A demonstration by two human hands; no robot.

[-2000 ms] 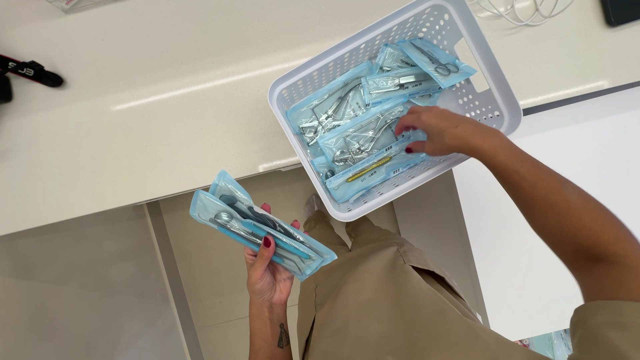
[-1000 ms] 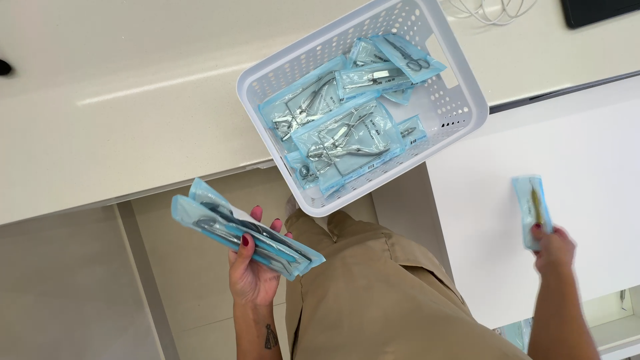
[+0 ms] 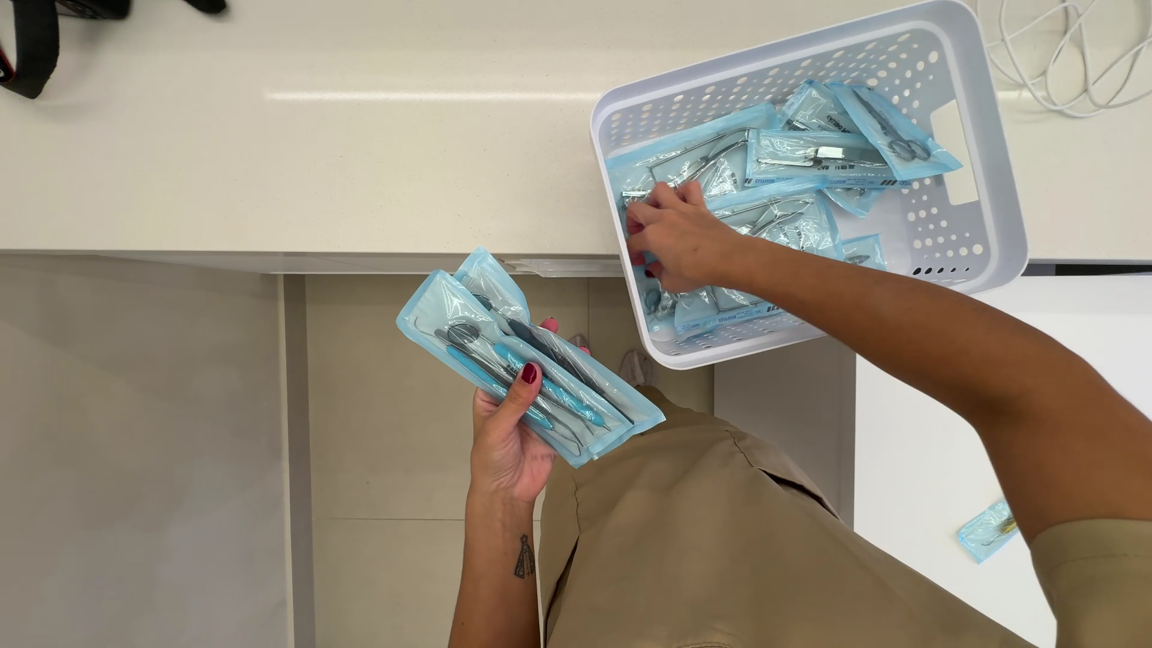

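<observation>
My left hand [image 3: 513, 441] holds blue-edged clear sterilization pouches [image 3: 531, 360] with dental mirrors and slim instruments, some with light-blue handles. My right hand [image 3: 679, 238] reaches into a white perforated plastic basket [image 3: 985, 211], its fingers bent over pouches near the left wall; whether they grip one is hidden. Inside the basket lie several pouches of metal instruments: a pouch with scissors [image 3: 895, 135] on top at the right, a flat pouch [image 3: 814, 157] beside it, and a pouch of plier-like instruments [image 3: 783, 216] partly under my right forearm.
The basket rests on a white countertop [image 3: 405, 180], overhanging its front edge. A white cable [image 3: 1071, 54] lies coiled at the upper right and a black strap [image 3: 34, 54] at the upper left. At the lower right, a small pouch [image 3: 987, 531] lies on a white surface [image 3: 918, 432].
My right hand has moved from the white surface at the right, where it held the pouch with a yellow instrument, back into the basket. A pouch now lies on that surface. My left hand still holds its pouches.
</observation>
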